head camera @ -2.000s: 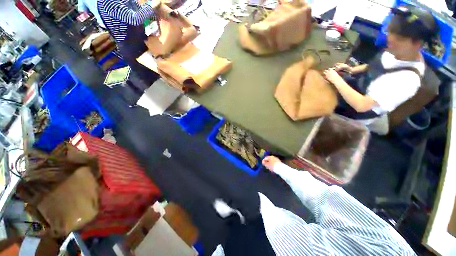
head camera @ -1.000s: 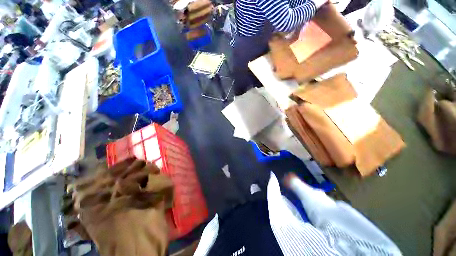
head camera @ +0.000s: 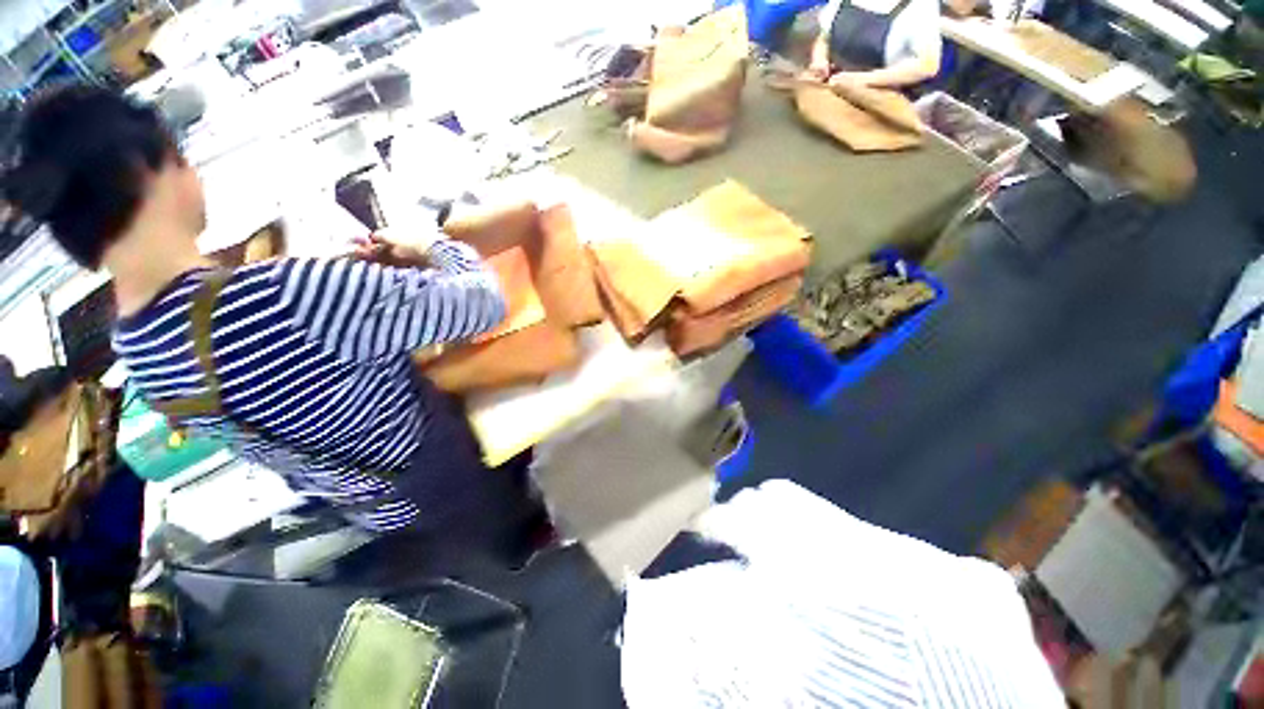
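Neither of my hands shows; only my pale striped sleeve (head camera: 832,609) is at the bottom centre. Nearest in front, a stack of folded brown bag pieces (head camera: 735,263) lies on the corner of the green-topped table (head camera: 846,194). More orange-brown panels (head camera: 534,298) lie left of it, partly behind a person's striped sleeve. Pale grey sheets (head camera: 624,464) stand below the table's near corner.
A person in a striped top (head camera: 305,333) stands at the left. Another person (head camera: 887,42) sits beyond the table. A blue crate of pieces (head camera: 853,326) is on the dark floor, right of centre. A stool with a green-yellow top (head camera: 374,665) is at the bottom left.
The view has swung round. The striped-top person, mostly cut off before, now fills the left side. The hand seen blurred at my sleeve's end no longer shows. The red crate has left view.
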